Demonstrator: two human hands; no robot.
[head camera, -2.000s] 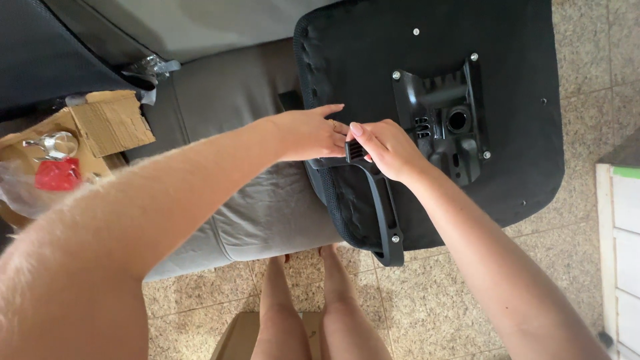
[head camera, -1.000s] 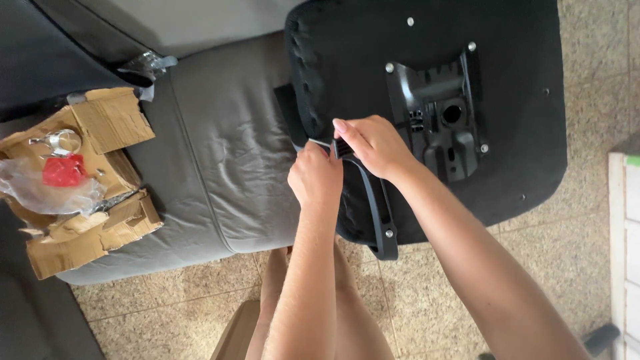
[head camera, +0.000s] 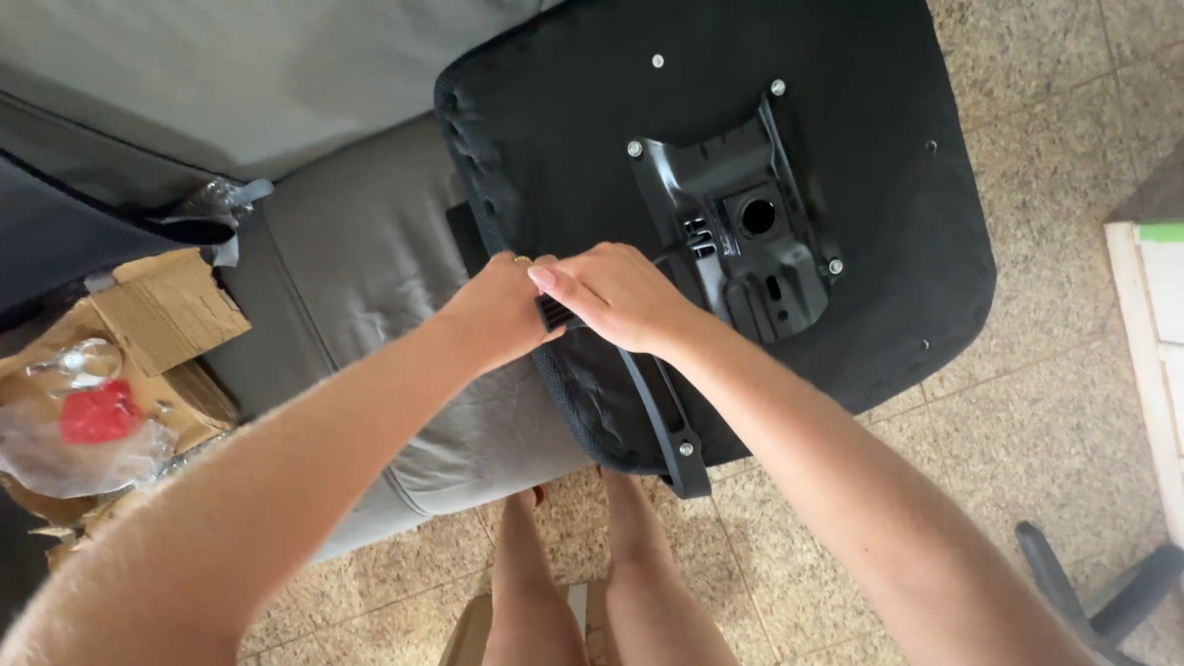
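Observation:
A black office chair seat (head camera: 860, 203) lies underside up, partly on the grey sofa. A black metal tilt mechanism plate (head camera: 712, 166) sits on it, with screws at its visible corners. Near the seat's left edge, my left hand (head camera: 504, 310) and my right hand (head camera: 615, 296) meet at the upper end of a black plastic armrest bracket (head camera: 661, 398). My right hand rests over the bracket and touches my left fingers; the left fingers are curled at its ribbed end. The bracket's lower end, with one screw, overhangs the seat edge. What lies under my palms is hidden.
On the grey sofa (head camera: 351, 240), at left, stands an opened cardboard box (head camera: 176, 310) holding a red packet (head camera: 100, 412), clear plastic and metal parts. Black legs of a chair base (head camera: 1101, 592) stand at lower right on the tiled floor. A white cabinet edge (head camera: 1142, 342) is at right.
My left hand, a closed fist below the bracket end one second ago, is now at its left side, against my right hand. My right hand has flattened over the bracket.

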